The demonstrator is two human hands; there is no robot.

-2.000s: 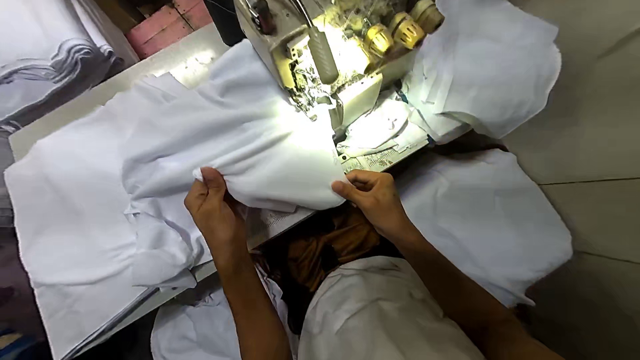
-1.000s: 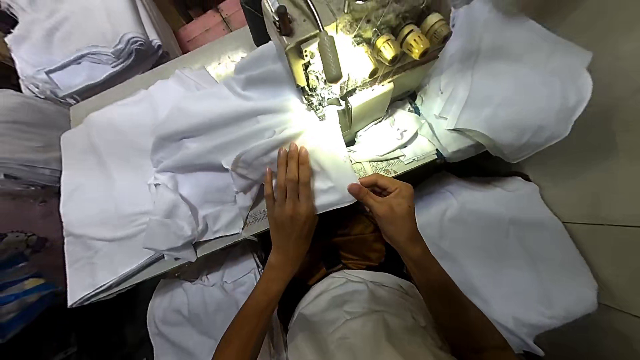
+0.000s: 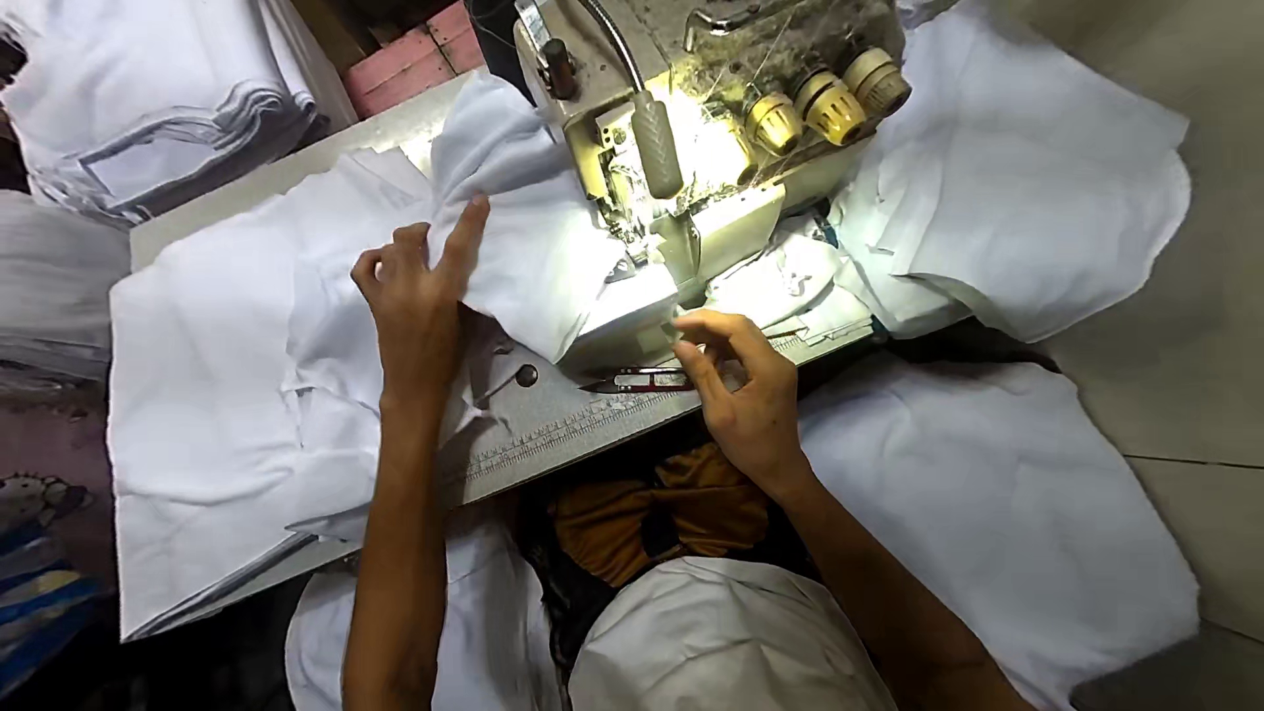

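Note:
An overlock sewing machine (image 3: 731, 89) with yellow tension dials and a lit lamp stands at the top centre. White fabric (image 3: 538, 232) lies up against its needle area. My left hand (image 3: 420, 286) rests on this fabric left of the machine, fingers spread. My right hand (image 3: 741, 380) is in front of the machine, thumb and index finger close together; whether anything thin is between them I cannot tell. Thread snips (image 3: 642, 380) with a red part lie on the table beside my right hand, which partly hides them.
Layered white fabric (image 3: 207, 395) covers the table's left side. A folded white stack (image 3: 178, 89) sits at upper left. More white pieces (image 3: 1027, 178) hang at the right, with another (image 3: 997, 513) below. A printed ruler strip (image 3: 583, 420) runs along the table's front edge.
My left hand has moved left and up, away from the front edge. My right hand has left the fabric's corner. The fabric has drawn back from the front edge, and the snips now show.

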